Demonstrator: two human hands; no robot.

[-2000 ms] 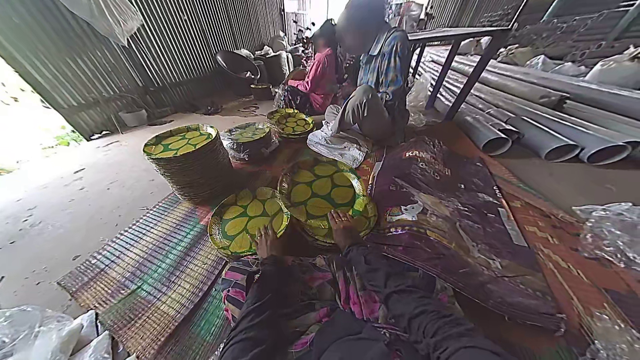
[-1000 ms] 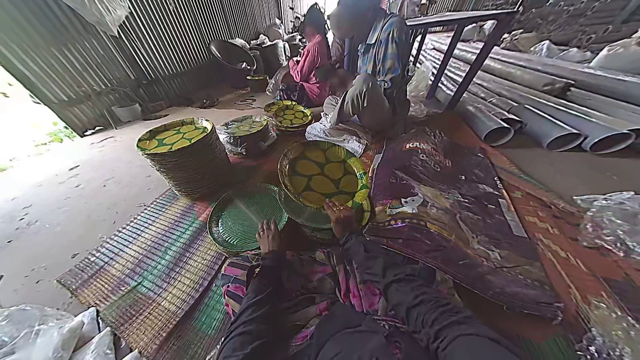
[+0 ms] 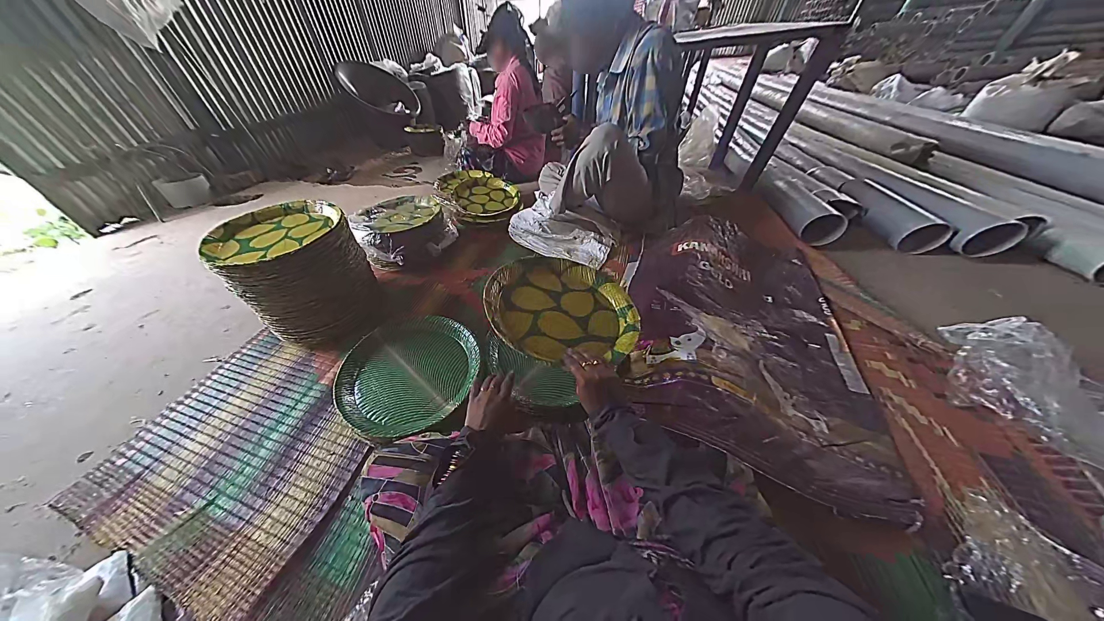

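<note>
My right hand [image 3: 593, 379] grips the near edge of a green plate with yellow leaf shapes [image 3: 561, 312], which is tilted over another green plate [image 3: 539, 379]. My left hand [image 3: 490, 402] rests between that lower plate and a plain shiny green plate [image 3: 407, 377] on the left; whether its fingers grip a rim I cannot tell. Beyond, to the left, rises a tall stack of leaf-patterned plates [image 3: 289, 276]. Behind it stand a plastic-wrapped stack [image 3: 401, 226] and a smaller patterned stack [image 3: 477, 197].
Two people [image 3: 634, 129] sit at the back. A printed dark sack [image 3: 750, 345] lies right of the plates, on a woven mat [image 3: 233, 466]. Grey pipes [image 3: 897, 216] lie at the back right beside a metal-legged table [image 3: 759, 34]. Clear plastic [image 3: 1018, 371] lies at the right.
Two seconds ago the left plate showed a leaf pattern on top; now a plain green surface shows there. The patterned plate at my right hand has become tilted above a green one.
</note>
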